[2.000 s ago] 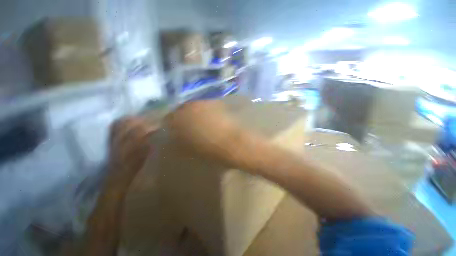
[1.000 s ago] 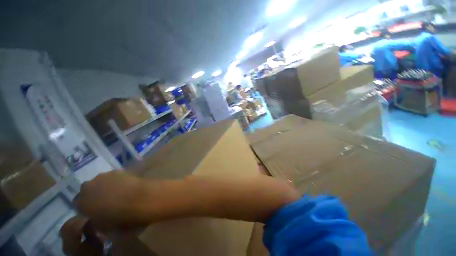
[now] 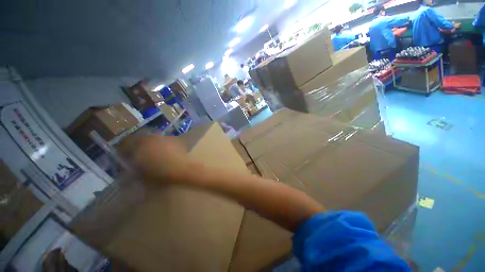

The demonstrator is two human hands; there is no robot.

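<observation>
A large brown carton (image 3: 186, 223) stands tilted in view directly in front of me, its pale side panel facing up and right. My right hand (image 3: 154, 156), below a blue sleeve, reaches left across it to its upper edge. The hand is blurred and its fingers are not clear, so its grip cannot be told. A small brownish shape at the bottom left edge may be my left hand (image 3: 57, 262); it is mostly cut off and unclear. Another closed carton (image 3: 340, 170) with shiny clear tape or film lies right beside the first.
Stacked cartons with clear wrap (image 3: 340, 87) stand beyond. A trolley (image 3: 418, 74) with metal parts and red trays (image 3: 461, 84) stand at the right, near people in blue at a line. Shelving with cartons (image 3: 106, 121) runs along the left. Blue floor (image 3: 446, 149) lies at the right.
The view has swung right and steadied, showing more floor and the line. My right arm still crosses the carton. The left hand, seen earlier beside the right, has dropped almost out of view.
</observation>
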